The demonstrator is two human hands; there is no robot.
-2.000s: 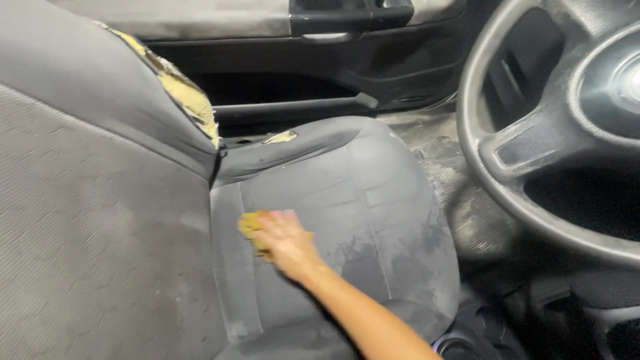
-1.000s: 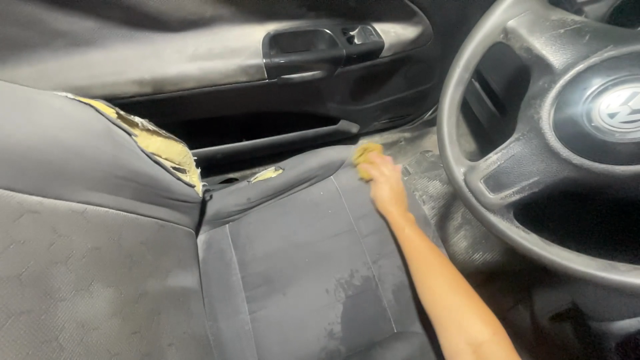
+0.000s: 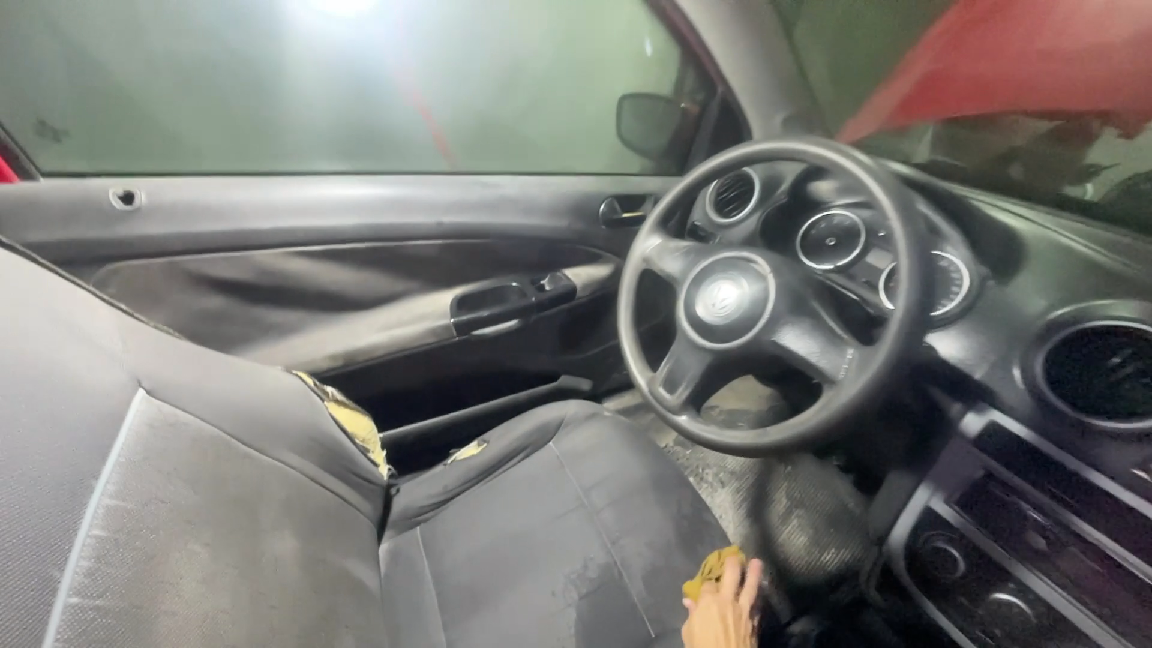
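Observation:
My right hand (image 3: pixel 723 605) is at the bottom, right of centre, its fingers closed on a yellow cloth or sponge (image 3: pixel 713 571). The yellow piece lies against the front edge of the grey car seat cushion (image 3: pixel 531 531). Dark damp-looking patches mark the cushion near my hand. The grey seat backrest (image 3: pixel 225 486) rises at the left, its side torn with yellow foam (image 3: pixel 355 427) exposed. A smaller tear (image 3: pixel 468 450) shows on the cushion's side bolster. My left hand is not in view.
The steering wheel (image 3: pixel 637 360) stands above and beyond my hand, before the instrument cluster. The door panel (image 3: pixel 378 328) with its armrest runs behind the seat. At the right is the centre console (image 3: pixel 990 540). A worn floor mat (image 3: pixel 792 513) lies below the wheel.
My right hand has moved with the yellow piece from the middle of the cushion to its far side, then to its front edge. The view has swung up and widened.

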